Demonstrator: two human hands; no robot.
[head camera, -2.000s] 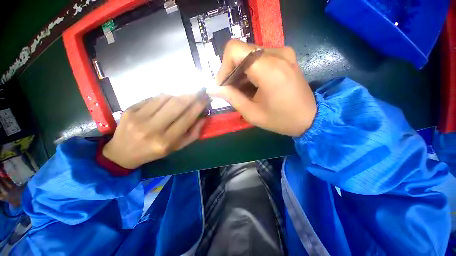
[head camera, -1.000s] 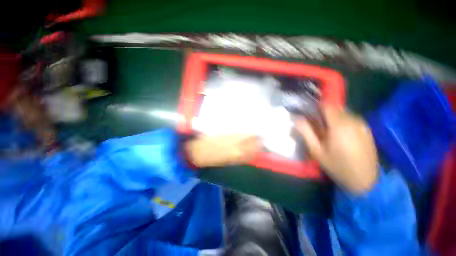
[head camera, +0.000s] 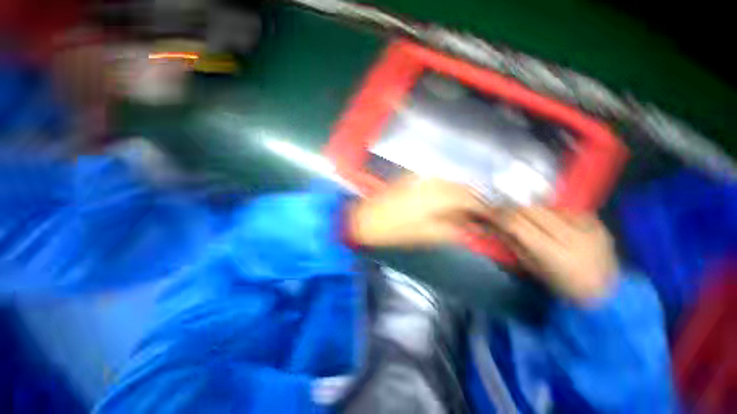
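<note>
The frame is strongly blurred. A red foam holding frame (head camera: 594, 174) lies tilted on the dark green bench, with an open tablet unit (head camera: 469, 141) inside it; its silver surface glares white. My left hand (head camera: 416, 212) lies over the frame's near edge at the lower left. My right hand (head camera: 562, 247) is at the near edge on the right, its fingers close to my left fingertips. Whether either hand holds anything, and whether they touch, is too blurred to tell.
A blue parts bin (head camera: 683, 218) stands at the right, beside something red (head camera: 715, 348) at the edge. A worn, pale metal edge (head camera: 549, 77) runs behind the frame, with green surface beyond. Another person's blue sleeve (head camera: 48, 218) and blurred items show at the left.
The view has swung, so the frame now appears tilted and further right. My hands have come together at the frame's near edge; my right hand has left the board area.
</note>
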